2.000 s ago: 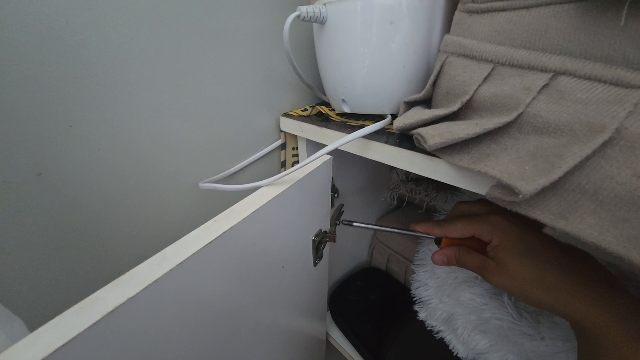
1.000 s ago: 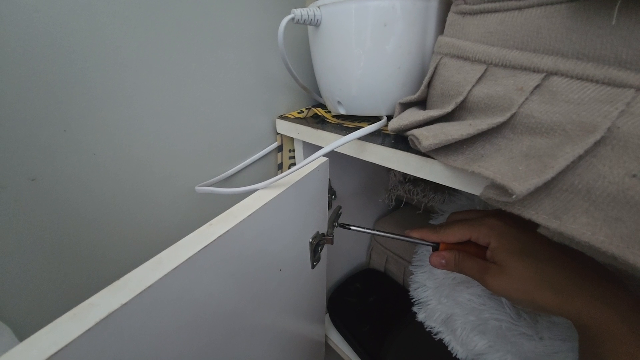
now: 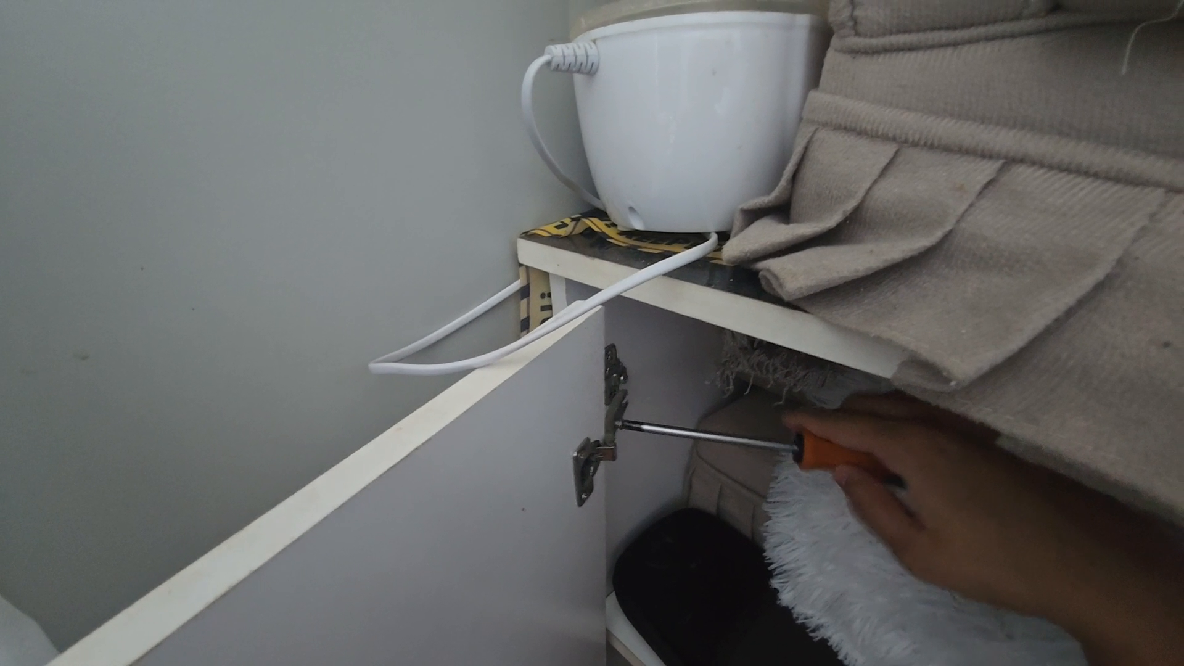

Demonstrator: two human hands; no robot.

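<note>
My right hand (image 3: 934, 490), at the lower right, grips the orange handle of a screwdriver (image 3: 712, 435). Its metal shaft points left, and the tip meets the arm of a metal cabinet hinge (image 3: 597, 449). That hinge joins the inner face of a white cabinet door (image 3: 416, 518), which stands open, to the cabinet's side panel (image 3: 657, 370). Part of the orange handle is hidden by my fingers. My left hand is out of the frame.
A white appliance (image 3: 694, 120) stands on the cabinet top (image 3: 666, 287); its white cord (image 3: 444, 368) loops over the door's top edge. Grey-beige pleated fabric (image 3: 971, 240) drapes over the right side. Inside are a white fluffy item (image 3: 823, 564) and a black object (image 3: 694, 583). A wall (image 3: 259, 213) rises at left.
</note>
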